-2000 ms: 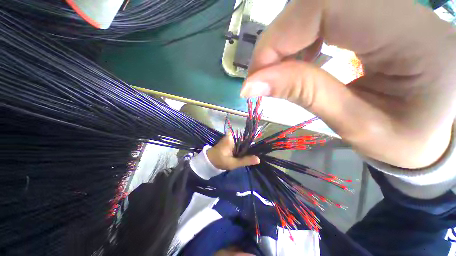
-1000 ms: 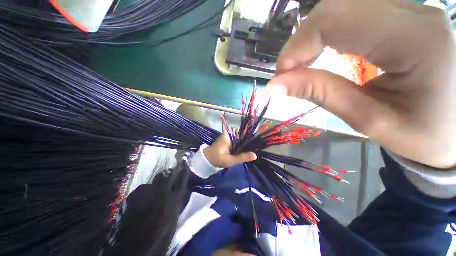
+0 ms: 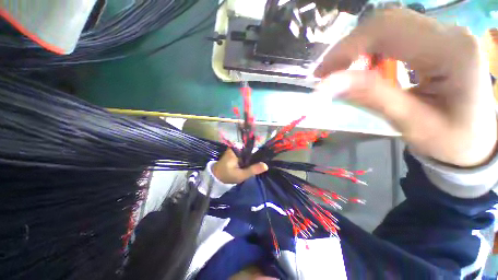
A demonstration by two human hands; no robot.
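My left hand (image 3: 232, 167) is closed around a thick bunch of thin black cables (image 3: 164, 139) over my lap. The cable ends fan out past the fist, with red pieces (image 3: 297, 141) and fine silvery tips. My right hand (image 3: 431, 82) is large and blurred at the upper right, over the bench edge, apart from the cable ends. Its thumb and forefinger are near each other; whether something tiny is between them cannot be seen. Bright red-orange contents of a bin (image 3: 389, 71) show partly behind the right hand.
A black metal machine (image 3: 284, 38) on a pale base stands on the green bench (image 3: 147, 82). Coiled black cable (image 3: 131, 33) lies at the upper left, beside a grey guard with a red-orange edge (image 3: 54, 19). A dark cable mass (image 3: 65, 213) with red ends hangs at left.
My right hand has moved away from the upright cable ends, to the right towards the red-orange bin. The view has shifted, showing more of the machine. My left hand keeps its hold.
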